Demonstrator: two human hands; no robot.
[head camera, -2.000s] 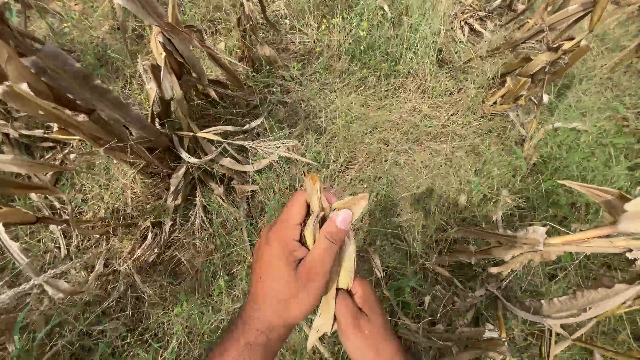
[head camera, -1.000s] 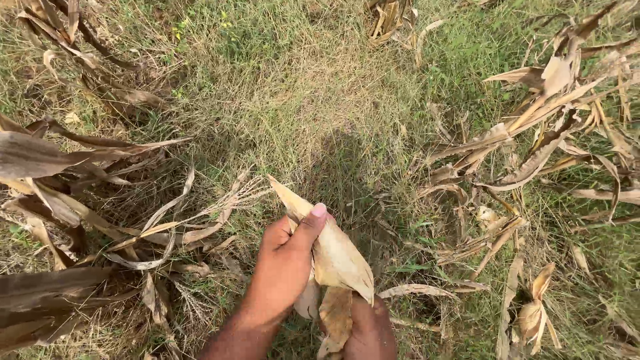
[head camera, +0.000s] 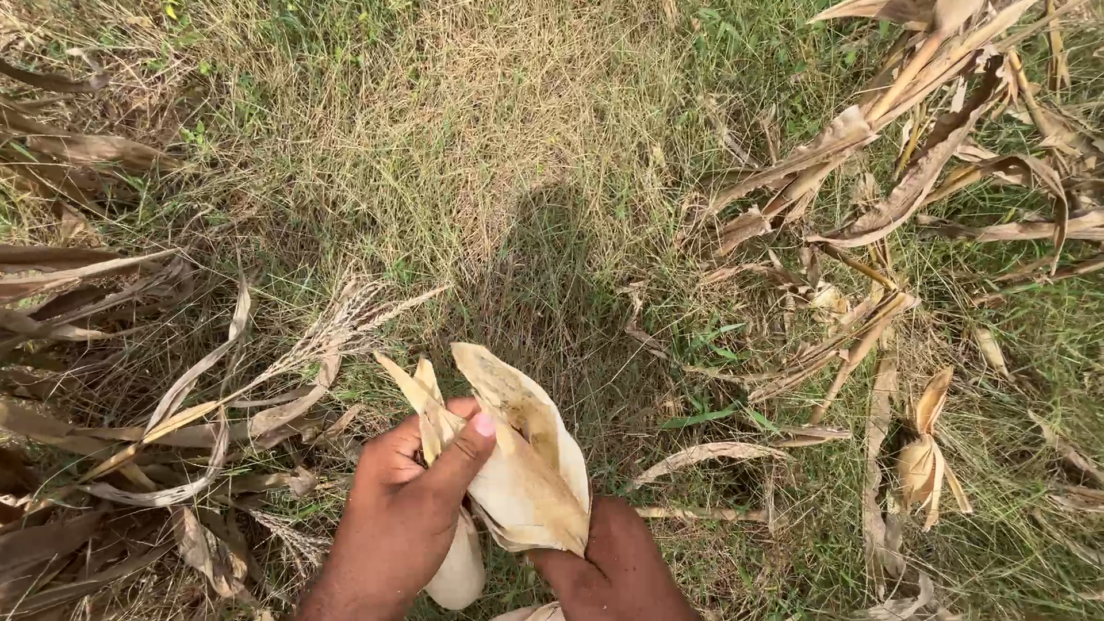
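Note:
Pale dry corn husks (head camera: 530, 492) are spread between my two hands at the lower middle of the view. My left hand (head camera: 410, 500) grips them, its thumb pressed on top and narrow husk tips sticking up past the fingers. A rounded husk piece hangs below that hand. At the right lower edge of the husks, my right hand (head camera: 608, 561) has its fingers bent under and behind them, mostly hidden. One broad husk leaf curls upward and shows a brownish stained inner side. Whether an ear of corn lies inside cannot be seen.
Dry corn stalks and leaves (head camera: 862, 147) lean in from the right, and more dry leaves (head camera: 78, 431) lie at the left with a dried tassel (head camera: 332, 336). An opened husk (head camera: 923, 470) rests on the grass at the lower right. My shadow falls on the dry grass ahead.
The husks in my hands are spread wider than two seconds ago, when they were a narrow bundle. The view has shifted over the ground.

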